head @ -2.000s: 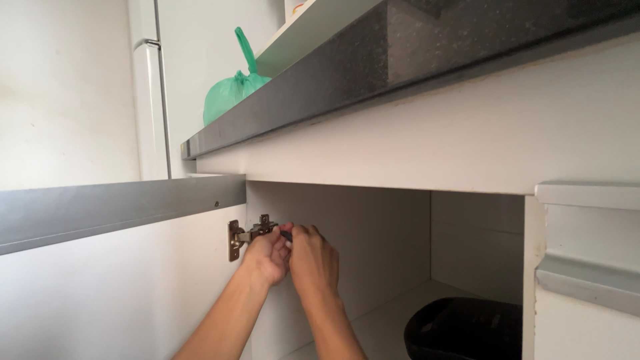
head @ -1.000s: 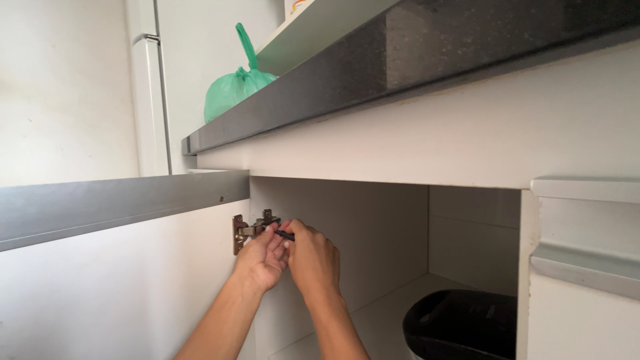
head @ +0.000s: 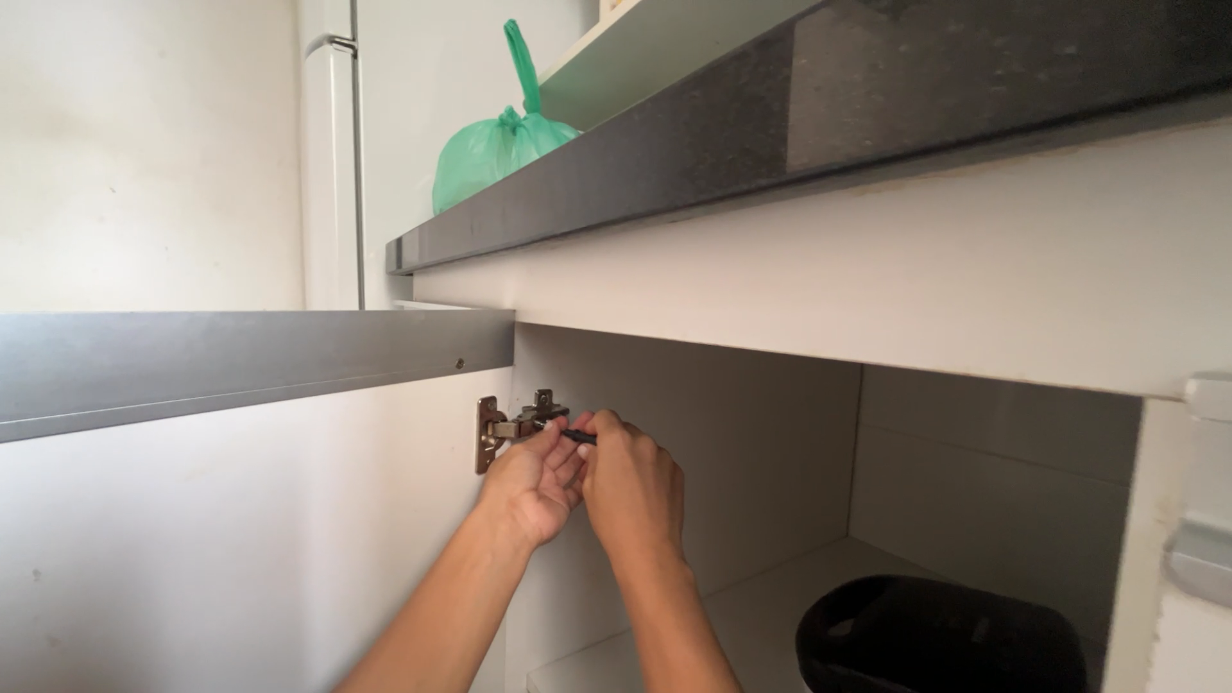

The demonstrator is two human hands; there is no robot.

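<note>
A metal concealed cabinet hinge (head: 520,424) joins the open white cabinet door (head: 241,520) to the inner side wall of the cabinet. My left hand (head: 537,481) is at the hinge arm, palm turned up, its fingertips by the hinge and the tip of a slim tool. My right hand (head: 630,481) grips the black handle of that tool, likely a screwdriver (head: 580,437), which points left toward the hinge. The tool's tip is hidden by my left fingers. Whether my left fingers hold the tool or only touch it cannot be told.
Above the opening runs a dark stone countertop (head: 674,159) with a tied green plastic bag (head: 496,159) on it. A black container with a handle (head: 943,635) sits on the cabinet floor. The door's grey metal edge strip (head: 260,356) reaches left. A drawer handle (head: 1203,558) is at the right.
</note>
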